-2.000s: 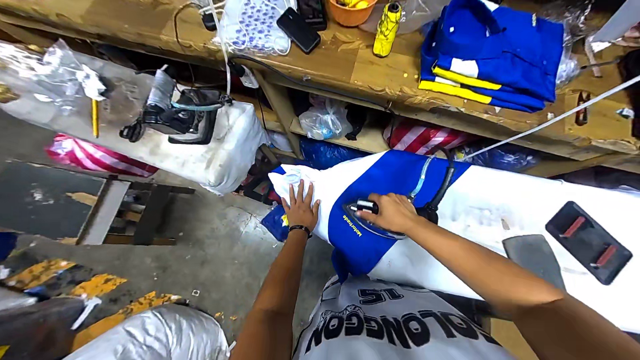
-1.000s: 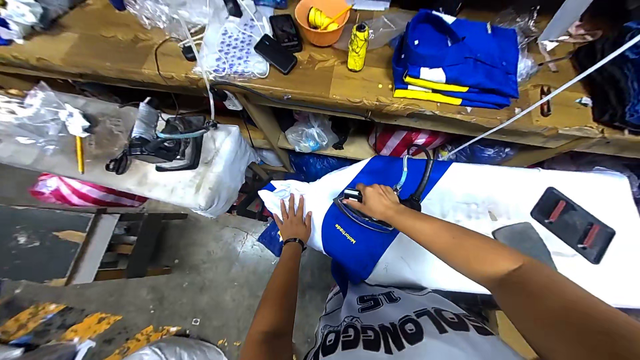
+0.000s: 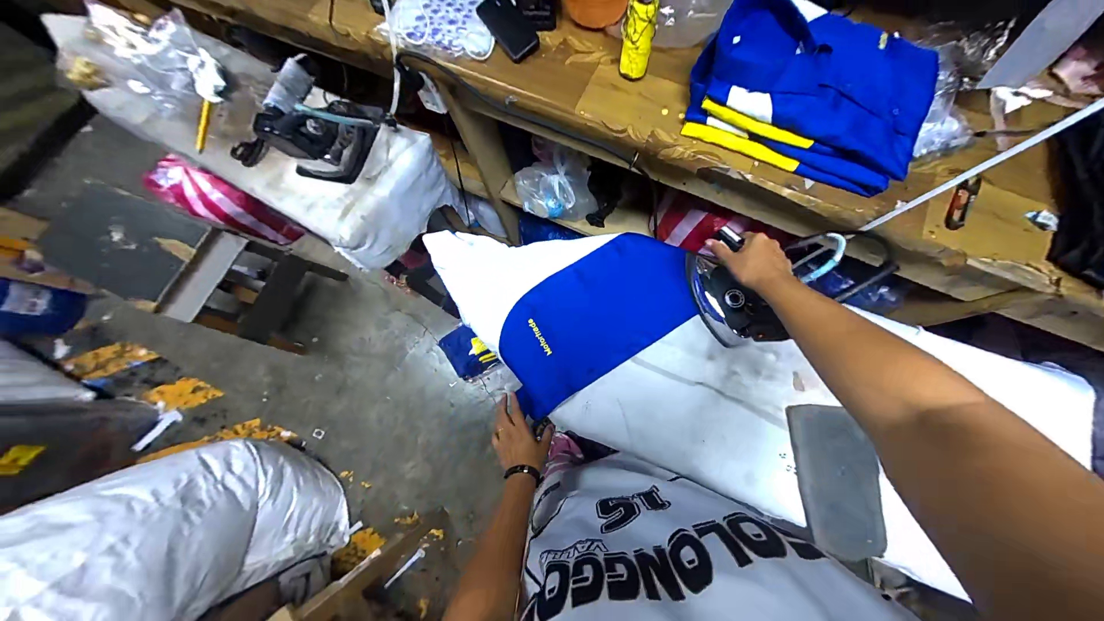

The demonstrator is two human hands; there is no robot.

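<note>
A blue and white garment [image 3: 595, 310] with small yellow lettering lies over the narrow end of a white padded ironing board [image 3: 690, 405]. My right hand [image 3: 755, 259] grips the handle of a black clothes iron [image 3: 743, 302], which is tilted up at the garment's right edge, its hose and cord trailing back. At the board's near edge, my left hand [image 3: 519, 435] is by the garment's lower corner; whether its fingers hold the fabric cannot be told.
Folded blue garments [image 3: 819, 86] and a yellow bottle [image 3: 639, 39] lie on the wooden workbench [image 3: 552, 78]. A second iron [image 3: 319, 138] rests on another padded board at left. A gray pad [image 3: 835, 474] lies on the near board, and a silvery sack [image 3: 190, 535] is at lower left.
My right hand has moved the iron from the blue panel to the garment's right edge. My left hand has left the white part for the board's near edge. The view has come closer.
</note>
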